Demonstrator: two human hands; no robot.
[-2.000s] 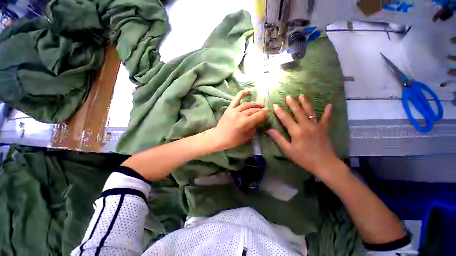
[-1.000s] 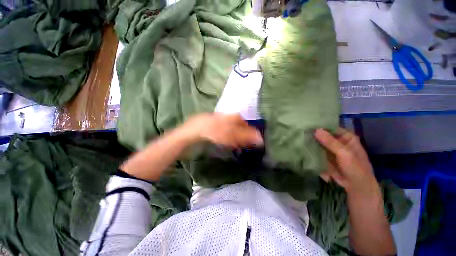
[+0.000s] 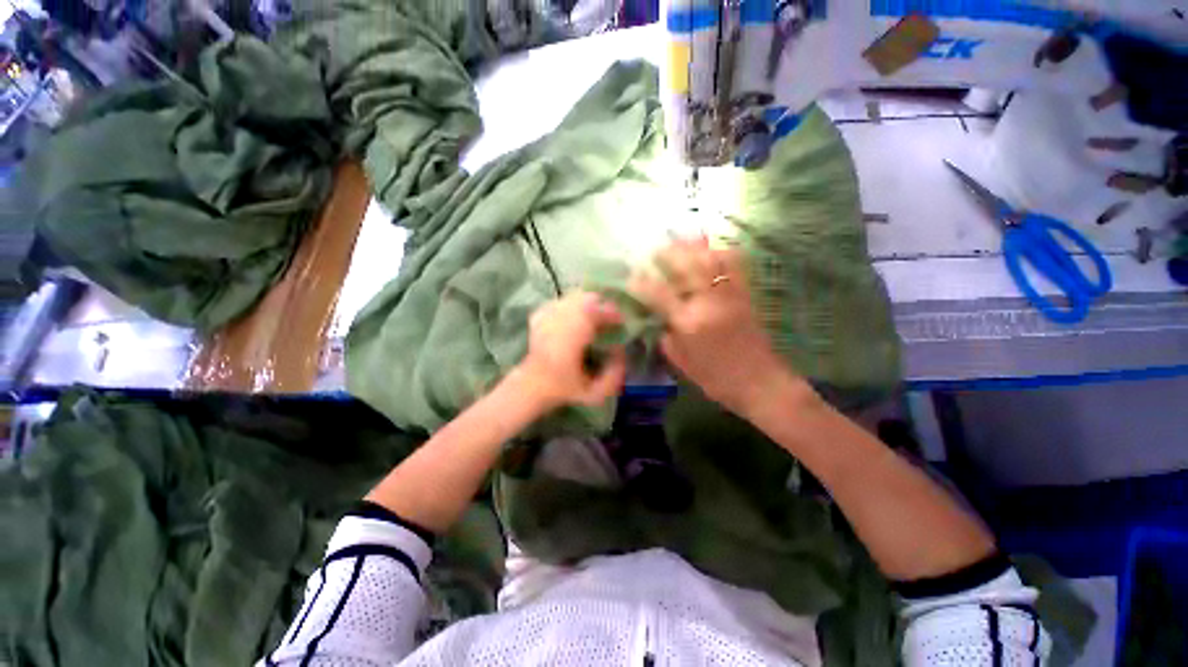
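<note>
The green garment piece (image 3: 456, 293) lies spread on the machine table, its right part, the shirred panel (image 3: 814, 248), showing close ridges. My left hand (image 3: 573, 349) is at the near middle of the cloth, fingers curled and blurred, with cloth at the fingertips. My right hand (image 3: 710, 319) lies on the cloth just below the needle area, fingers toward the needle, blurred. The presser foot and needle (image 3: 693, 176) stand in the bright lamp spot, details washed out. The seam edge between my hands is too blurred to tell.
The sewing machine (image 3: 873, 39) is at the top. Blue-handled scissors (image 3: 1053, 265) lie at right on the table. A dark green garment bundle (image 3: 183, 196) is at left beside brown tape (image 3: 293, 306). A larger green garment pile (image 3: 169, 521) hangs below the table edge at left.
My right hand has moved up and left from the panel's lower edge to near the needle. My left hand has moved slightly left. The gap between the cloth parts has closed.
</note>
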